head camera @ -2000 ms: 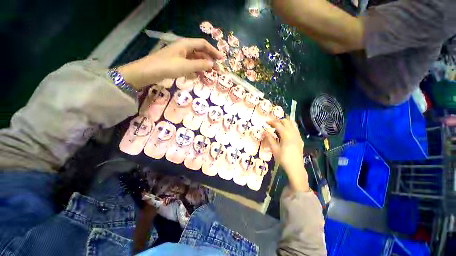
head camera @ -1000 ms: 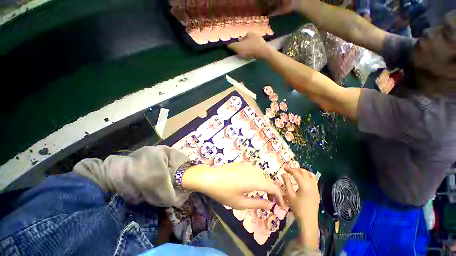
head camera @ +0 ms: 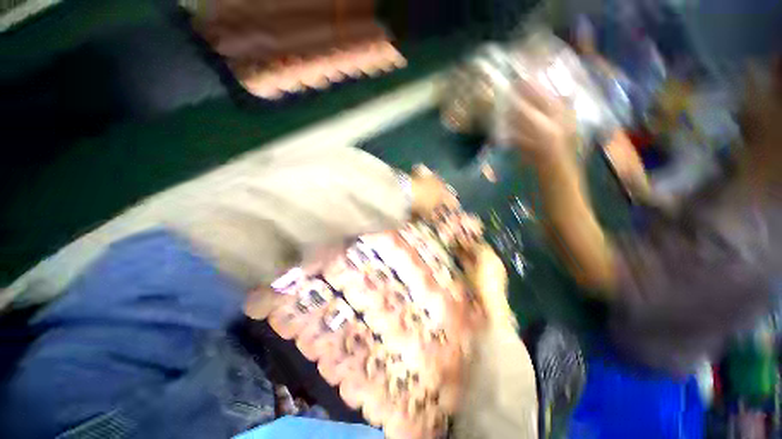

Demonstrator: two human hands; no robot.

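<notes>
Pale pink housings (head camera: 377,317) lie in close rows on a dark board (head camera: 296,369) in front of me; the frame is blurred. My left hand (head camera: 431,195) reaches over the far edge of the rows, near the small pink round pieces (head camera: 461,225). My right hand (head camera: 487,279) is at the right edge of the rows, close to my left hand. The fingers of both hands are smeared by motion, so I cannot tell whether either holds anything.
Another board of pink housings (head camera: 317,73) lies on the green surface beyond the pale edge. A coworker's arm (head camera: 574,214) reaches over clear bags (head camera: 549,73) at the far side. A round fan (head camera: 559,364) and a blue bin (head camera: 634,403) are at the right.
My left hand has moved from the near rows to the far edge. My right hand has moved up and left. The coworker's hand has left the other board for the bags. The view has shifted.
</notes>
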